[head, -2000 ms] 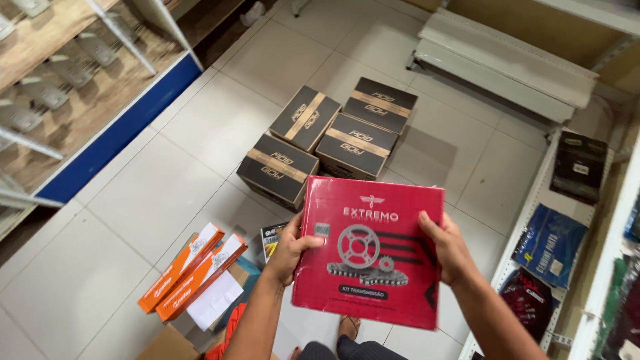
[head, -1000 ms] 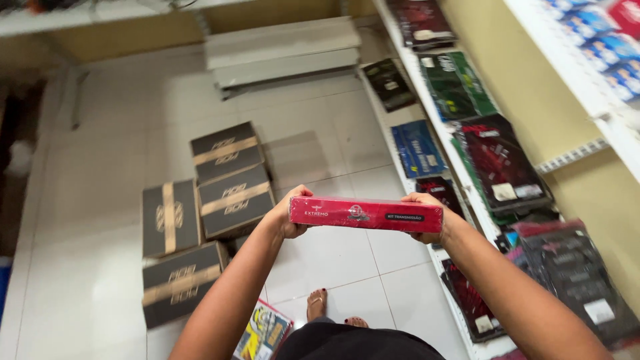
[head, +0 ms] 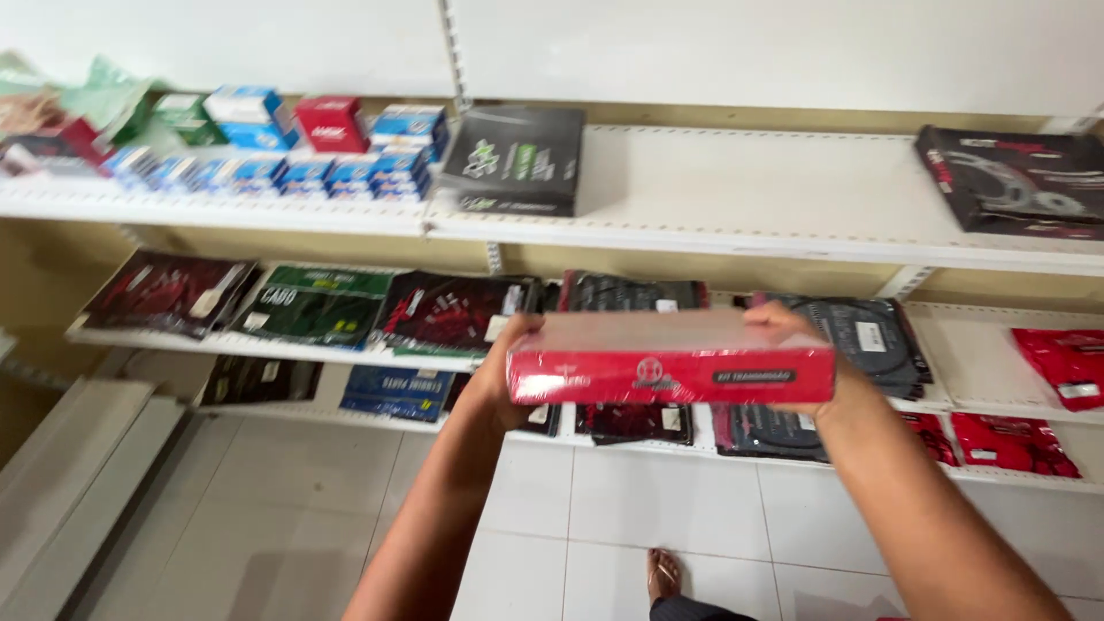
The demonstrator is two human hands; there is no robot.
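Note:
A red, plastic-wrapped transmission kit box (head: 673, 375) is held level in front of me, its narrow printed side facing me. My left hand (head: 509, 371) grips its left end, and my right hand (head: 798, 349) grips its right end. Beyond the box runs the upper white shelf (head: 742, 185). On that shelf a black box with green print (head: 517, 164) lies to the left of the held box, and a black kit box with a sprocket picture (head: 1022, 181) lies at the far right.
Small blue-and-white boxes (head: 306, 177) and a small red box (head: 332, 123) stand on the upper shelf's left part. Lower shelves hold bagged parts, among them a green package (head: 315, 302) and red packages (head: 1013, 444). Pale panels (head: 95, 500) lie at the lower left.
The view has swung from the floor with dark boxes to the shelves. Both hands still hold the red box, which two seconds ago showed its broad printed face and now shows a narrow side.

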